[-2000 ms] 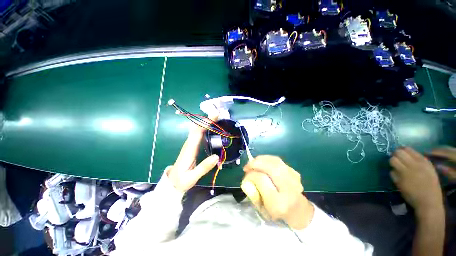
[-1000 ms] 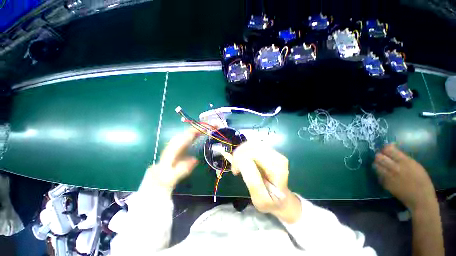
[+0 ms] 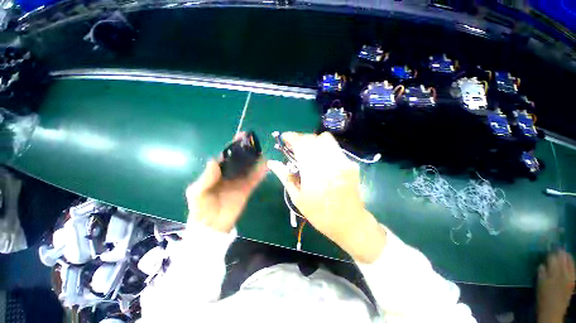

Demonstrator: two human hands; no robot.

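Note:
My left hand (image 3: 218, 195) holds a dark, palm-sized block (image 3: 240, 155), which looks like a camera board module, above the green bench. My right hand (image 3: 328, 189) is just to its right, with its fingers around wire leads (image 3: 285, 149) that have small pale plugs. The camera housing is mostly hidden under my right hand. Its white tail cable (image 3: 361, 157) sticks out to the right, and an orange and black lead (image 3: 300, 234) hangs down below my hand. Whether my right hand also holds a tool cannot be told.
Several camera board modules (image 3: 381, 94) lie on a dark strip at the upper right. A tangle of thin whitish wire (image 3: 456, 197) lies right of my right hand. White camera units (image 3: 104, 255) are piled at the lower left. Another person's hand (image 3: 556, 277) is at the lower right edge.
The view has turned, shifting the scene. My left hand, blurred and apart from the housing before, now holds the dark block. My right hand has moved from inside the black cup to the wire leads.

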